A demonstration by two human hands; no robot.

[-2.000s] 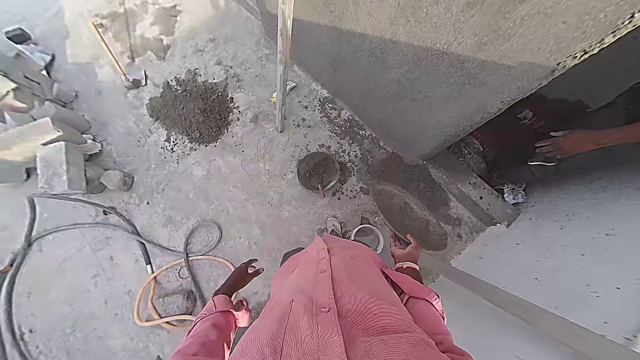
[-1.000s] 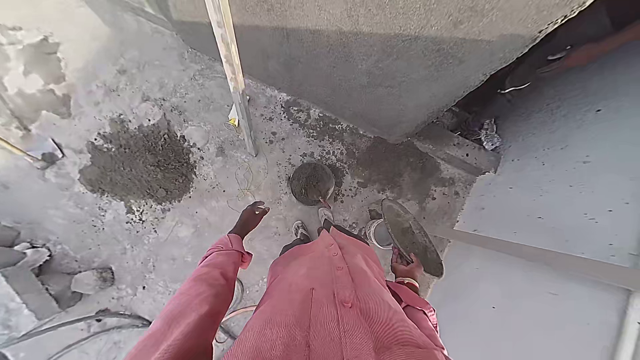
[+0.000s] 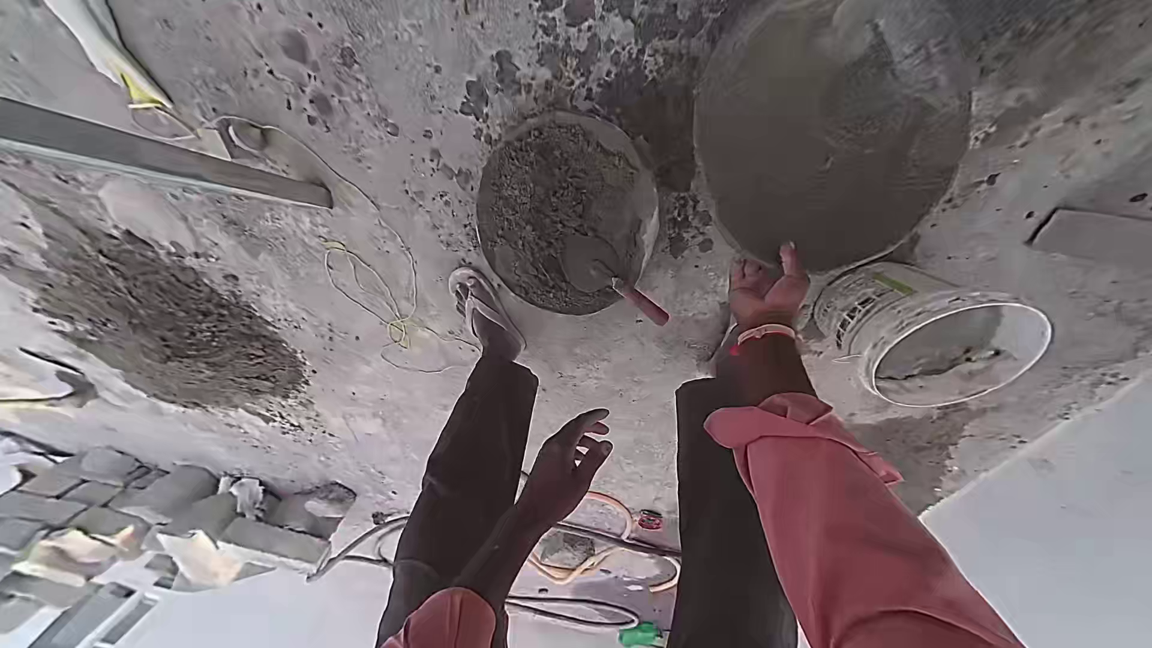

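Note:
My right hand grips the near rim of a wide, shallow round mortar pan, coated with wet grey residue. To the left of that pan, a smaller round pan holds rough grey mortar, and a trowel rests in it with its red handle over the rim. My left hand hangs between my legs with fingers apart and holds nothing. A white plastic bucket, smeared with cement, is tilted close to my right wrist.
A long straight bar lies at the left, near loose thin string. A mound of mortar is on the floor there. Broken blocks lie at the lower left, and hoses run behind my feet.
The wide pan was tilted up in my right hand one second ago; its inside now faces up, beyond the bucket. My left hand has come in between my legs. The view has swung and come closer.

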